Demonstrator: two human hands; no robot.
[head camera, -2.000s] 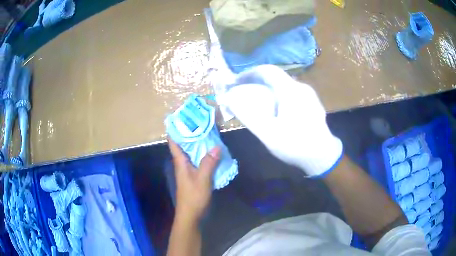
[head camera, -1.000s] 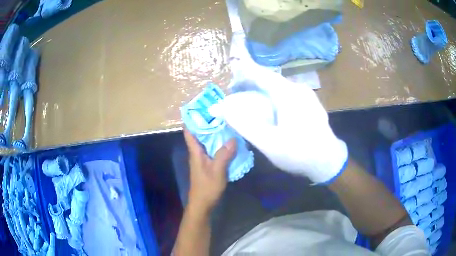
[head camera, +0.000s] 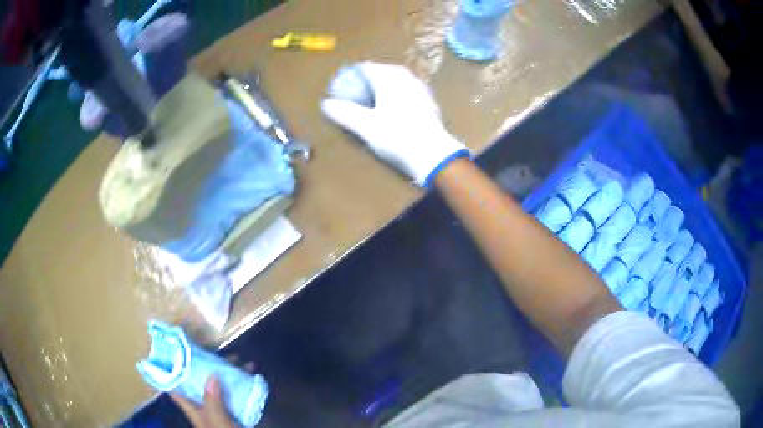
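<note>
My left hand, bare and partly cut off by the bottom edge, holds a light-blue hollow body part with its notched open end up and to the left. My right hand, in a white knit glove with a blue cuff, is over the table, right of the press. Its fingers are curled around a pale bluish patch; I cannot tell whether this is an object or shaded glove. Another blue part lies between the beige upper block and the lower block.
Silver wrenches lie beside the fixture and a yellow cutter behind. A blue part stands at the table's far side. White cloth lies under the fixture. A blue bin of pale cylindrical parts is at right. The dark ram rises at upper left.
The view has swung right. My right hand has left the body part's opening and moved out to the fixture's right. My left hand still holds the same body part.
</note>
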